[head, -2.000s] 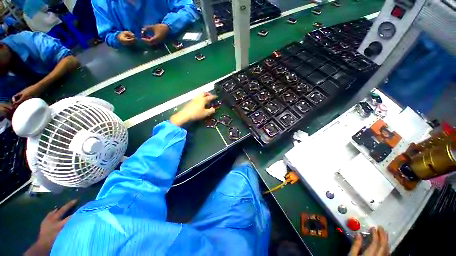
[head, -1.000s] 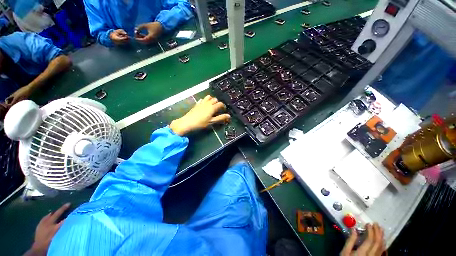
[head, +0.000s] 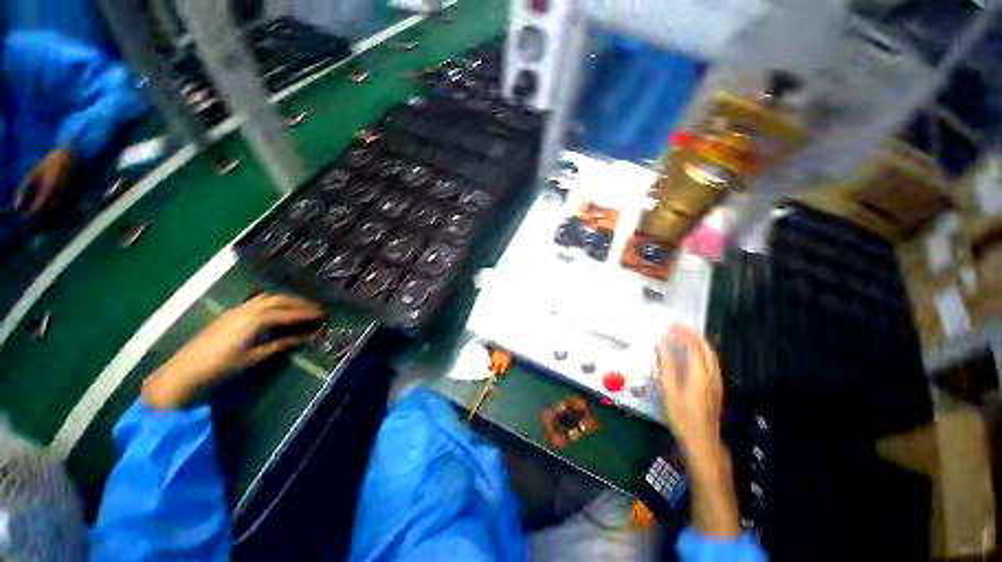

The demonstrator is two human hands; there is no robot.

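The frame is blurred. My left hand (head: 236, 343) is palm down over the green bench, fingers curled over something dark at the left of the black blister tray (head: 379, 225); whether it grips it I cannot tell. Small dark parts (head: 333, 343) lie by its fingertips, and others fill many tray pockets. My right hand (head: 692, 384) rests on the front right of the white press base (head: 599, 318), beside the red button (head: 613, 382), with no part seen in it. The brass press head (head: 692, 187) hangs over the base, near an orange-brown fixture with a dark centre (head: 585, 231).
An orange-brown plate (head: 569, 422) and an orange-handled tool (head: 491, 379) lie before the press. A dark keypad device (head: 664, 479) is by my right forearm. A tall black tray stack (head: 819, 318) stands right. The green conveyor (head: 132, 274) carries parts; another person's hand (head: 46, 181) is far left.
The view has swung right, so the fan is mostly out of view and the tray stack shows. My left hand has shifted towards the bench edge near the tray; my right hand has moved up the base.
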